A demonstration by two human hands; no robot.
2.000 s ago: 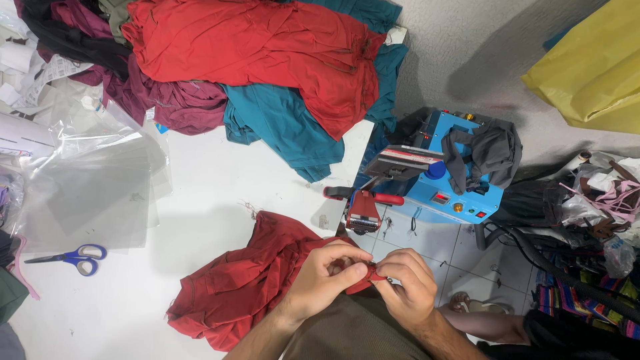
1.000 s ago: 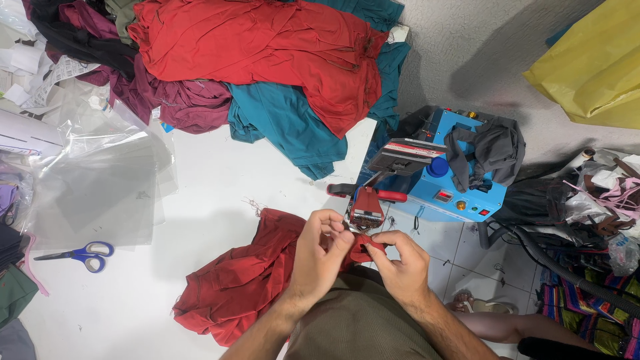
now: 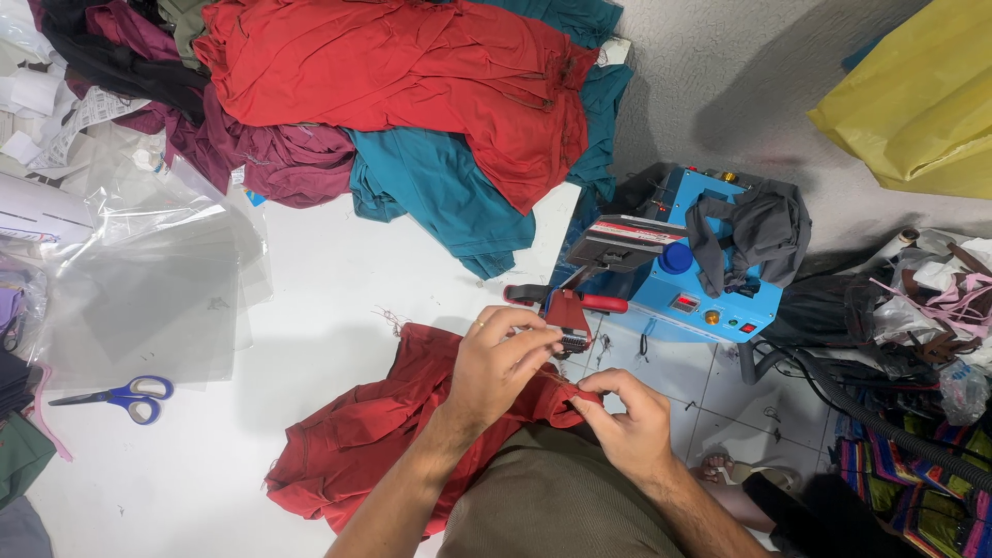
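Observation:
A red fabric garment (image 3: 372, 418) lies across the white table's front edge, one end raised in front of my body. My right hand (image 3: 632, 415) pinches that end between thumb and fingers. My left hand (image 3: 508, 353) is raised beside the comb-like metal head of a red and black thread-trimming device (image 3: 570, 318), its thumb and fingertips close together; a thread between them cannot be made out for certain. Loose threads show on the garment near my right fingertips. Blue-handled scissors (image 3: 139, 399) lie on the table at the left.
Red garments (image 3: 387, 70) are piled over teal (image 3: 442, 186) and maroon ones at the back. Clear plastic bags (image 3: 155, 287) lie left. A blue machine (image 3: 705, 271) with a grey cloth on it stands right, its hose (image 3: 876, 418) running down. A person's sandalled foot (image 3: 717, 467) shows lower right.
My left hand has moved away from my right hand, up to the trimming device's head. Both hands were together at the red fabric before. My right hand still pinches the fabric.

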